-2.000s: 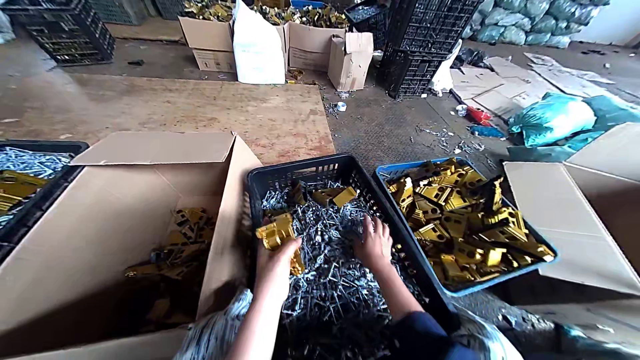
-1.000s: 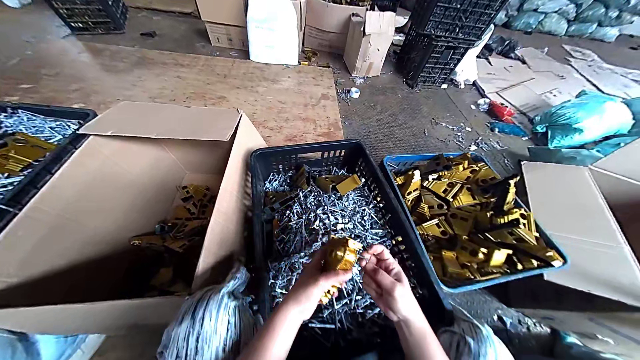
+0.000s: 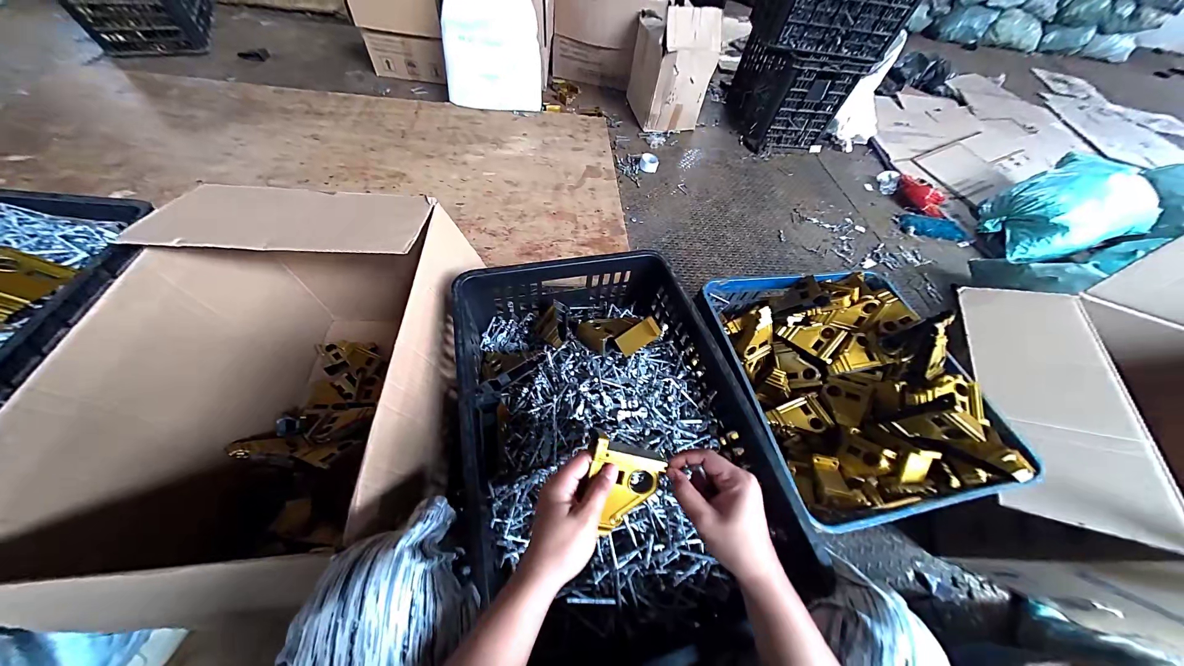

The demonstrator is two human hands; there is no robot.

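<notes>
My left hand (image 3: 572,509) grips a gold-coloured metal bracket (image 3: 622,483) with a round hole, held above a black plastic crate (image 3: 566,274). At the bracket's right corner, the fingertips of my right hand (image 3: 720,499) are pinched together; whether something small is between them cannot be made out. Silvery screws or bolts (image 3: 601,388) fill the crate, and a few gold brackets (image 3: 618,335) lie on top at its far end. To the right, a blue-rimmed crate (image 3: 1041,476) holds a heap of similar gold brackets (image 3: 860,388).
An open cardboard box (image 3: 277,217) with gold brackets inside stands left of the black crate. Another cardboard box (image 3: 1054,388) is at right. Farther off are a plywood sheet (image 3: 388,157), stacked black crates (image 3: 805,83), a teal plastic bag (image 3: 1064,208) and flattened cardboard (image 3: 962,139).
Two seconds ago my right hand was down in the metal pieces, apart from my left; it is now at the bracket. The bracket is turned so that its holed face shows.
</notes>
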